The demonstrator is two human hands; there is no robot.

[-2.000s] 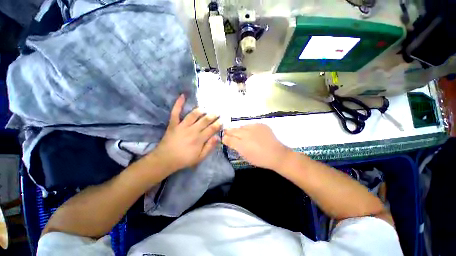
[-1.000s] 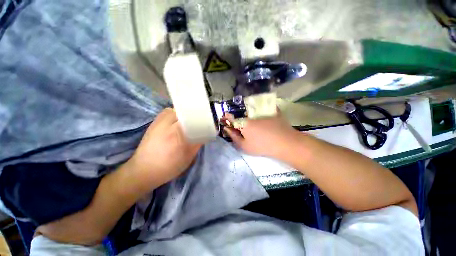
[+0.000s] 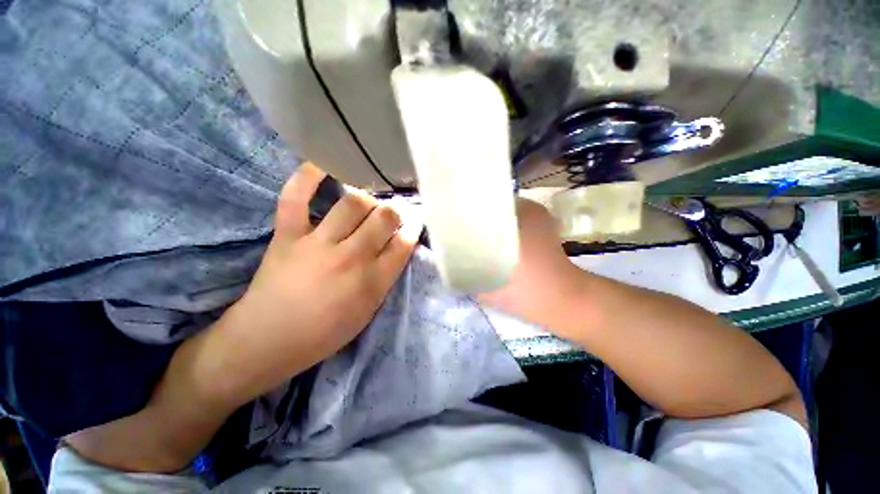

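The grey garment body [image 3: 135, 125] spreads over the left and hangs below my hands towards my lap. A dark edge strip [image 3: 145, 259] runs along its fold towards my left hand [image 3: 328, 260]. My left hand grips the grey cloth close to the sewing machine head [image 3: 347, 87], with a small dark piece between thumb and fingers. My right hand [image 3: 540, 265] is behind and right of the pale take-up lever guard [image 3: 461, 183]. Its fingertips are hidden by the guard, so its hold cannot be told. The needle area is hidden too.
Black-handled scissors [image 3: 728, 246] lie under the machine arm, with a thin pale tool [image 3: 815, 270] to their right. The thread tension assembly [image 3: 613, 140] and green panel [image 3: 839, 145] jut out above. The table's green edge [image 3: 772, 318] runs at the right, above a blue crate.
My view has moved closer to the machine head. My left hand now pinches the cloth with a small dark piece showing. My right fingertips, visible a second ago, are now behind the guard.
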